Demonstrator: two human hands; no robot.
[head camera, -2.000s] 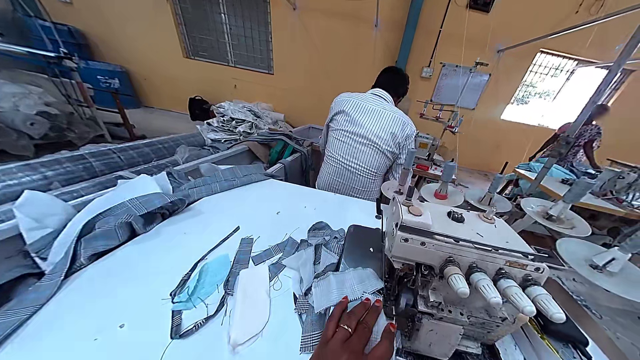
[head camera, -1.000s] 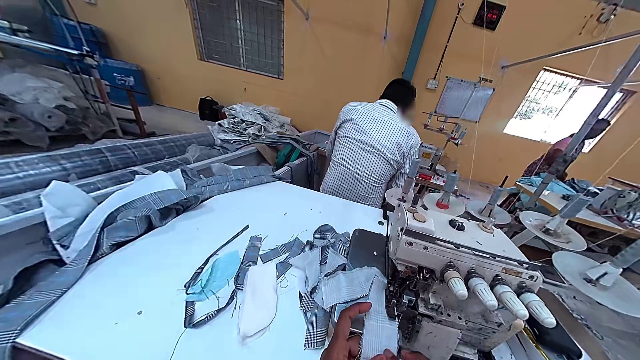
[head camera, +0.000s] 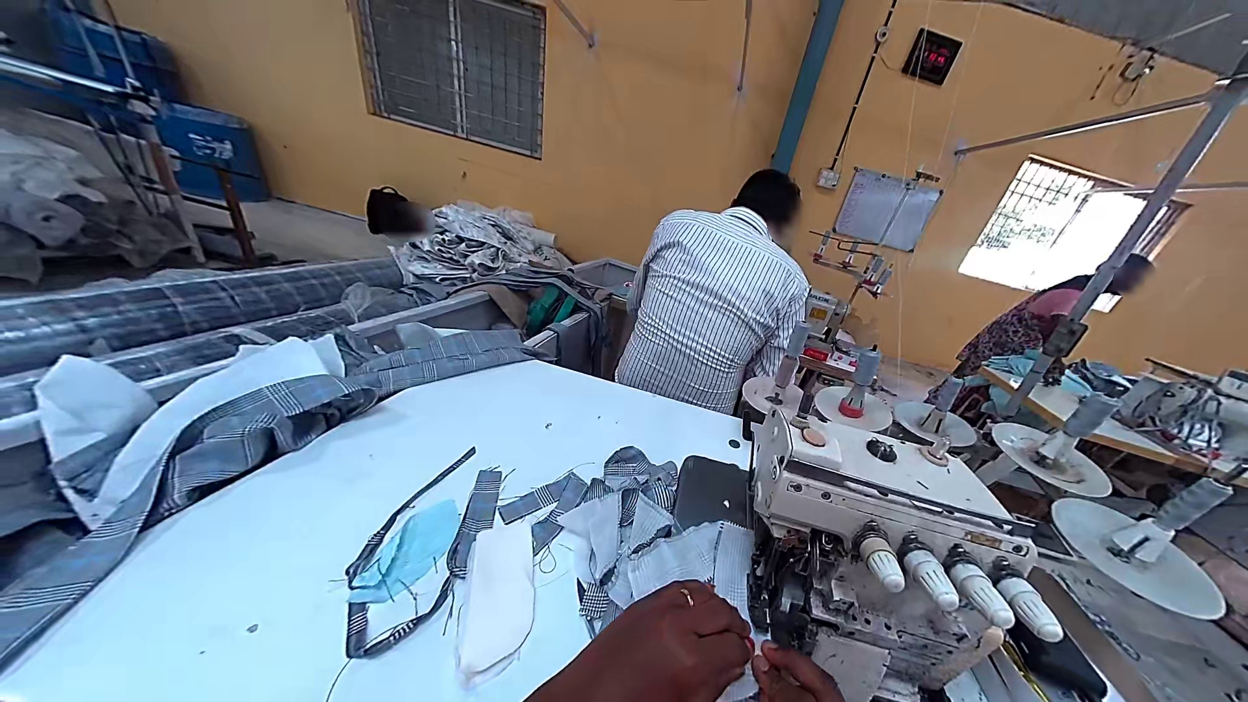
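Observation:
At the bottom centre, my left hand (head camera: 673, 643) has its fingers curled on a light checked fabric piece (head camera: 733, 565), beside the needle side of a white overlock sewing machine (head camera: 887, 487). My right hand (head camera: 795, 675), partly cut off by the lower edge, pinches the near end of that fabric, its fingertips close to those of my left hand. Left of my hands lie grey checked fabric scraps (head camera: 634, 478), a white fabric piece (head camera: 499, 595), a light blue piece (head camera: 419, 551) and a dark checked strip (head camera: 390, 634).
The white table (head camera: 292, 546) carries long checked cloth (head camera: 244, 429) along its far left edge. Thread cones on white discs (head camera: 1053, 458) stand behind and right of the machine. A person in a striped shirt (head camera: 717, 302) is beyond the table; another person (head camera: 1024, 322) bends at the right.
My left hand, spread flat on the fabric two seconds ago, is now curled on it. My right hand has come further into view beside it.

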